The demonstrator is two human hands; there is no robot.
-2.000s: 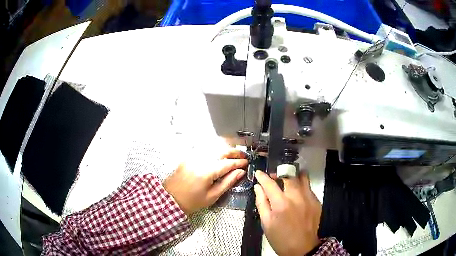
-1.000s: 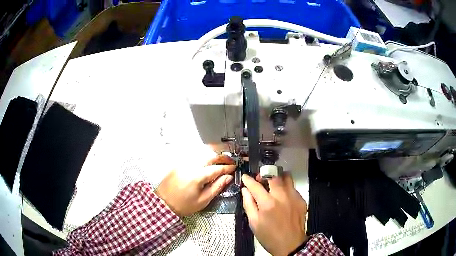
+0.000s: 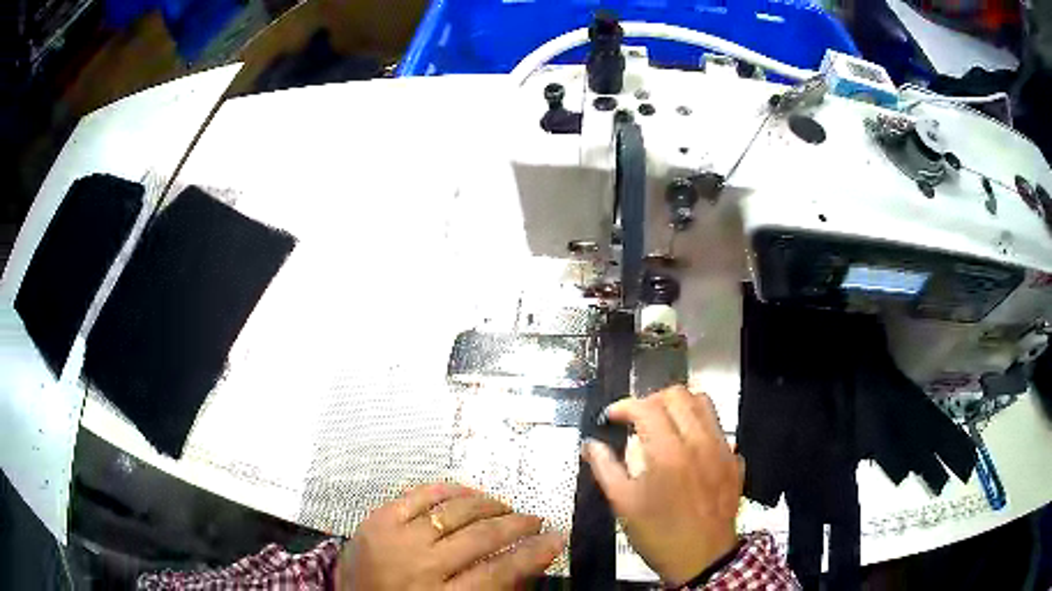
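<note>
A see-through grey mesh panel [image 3: 375, 433] lies on the white table left of and below the needle area. A black strip [image 3: 594, 514] runs from under the presser foot [image 3: 602, 294] toward the front edge, along the mesh's right side. My left hand [image 3: 450, 543] lies flat on the mesh near the front edge, fingers pointing right, a ring on one finger. My right hand [image 3: 675, 479] has thumb and forefinger at the strip, below the foot; whether they pinch it is hard to tell. The shiny bed cover [image 3: 519, 358] shows left of the strip.
Two dark mesh stacks [image 3: 190, 312] [image 3: 81, 266] lie at the left. Black strips [image 3: 808, 427] hang over the bed at right, under the display [image 3: 886, 281]. The curved black guide [image 3: 630, 208] stands before the machine head. A blue crate [image 3: 519, 35] is behind.
My left hand has moved from the needle area down to the mesh near the front edge. My right hand has moved down from the foot along the strip. The camera view has shifted.
</note>
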